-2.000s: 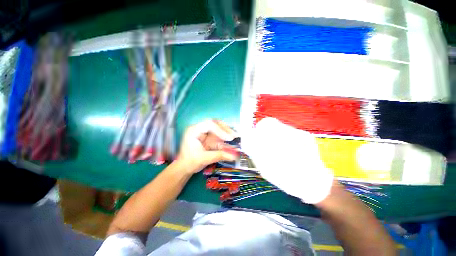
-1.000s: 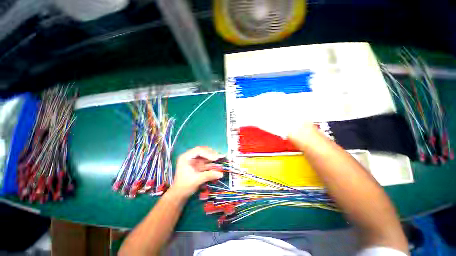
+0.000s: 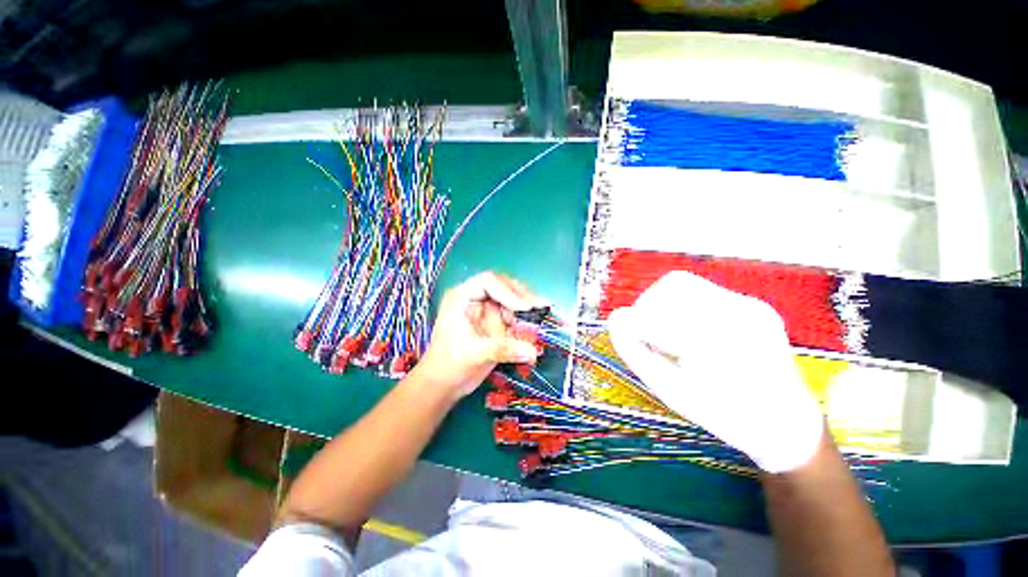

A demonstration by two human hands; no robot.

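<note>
My bare left hand (image 3: 479, 338) pinches a small connector housing (image 3: 526, 336), red with a dark part at its top, with coloured wires running right from it. My right hand (image 3: 716, 366), in a white glove, is over the red wires (image 3: 778, 295) and yellow wires (image 3: 821, 381), its fingertips just right of the housing. Its fingers are bent together; whether they grip a wire is hidden. Harnesses with red housings (image 3: 513, 431) lie below my hands along the near edge of the cream-white wire tray (image 3: 969, 434).
The tray also holds blue wires (image 3: 738, 140), white wires (image 3: 767, 214) and black wires (image 3: 941, 333). Two harness bundles (image 3: 378, 259) (image 3: 152, 248) lie left on the green bench (image 3: 265, 242). A blue bin (image 3: 92, 214) stands far left, a metal post (image 3: 539, 68) behind, a cardboard box (image 3: 214, 462) below.
My gloved hand has come back from the red wires toward the housing in my left hand. My left hand still holds the housing. The camera view has shifted, and the tray looks larger.
</note>
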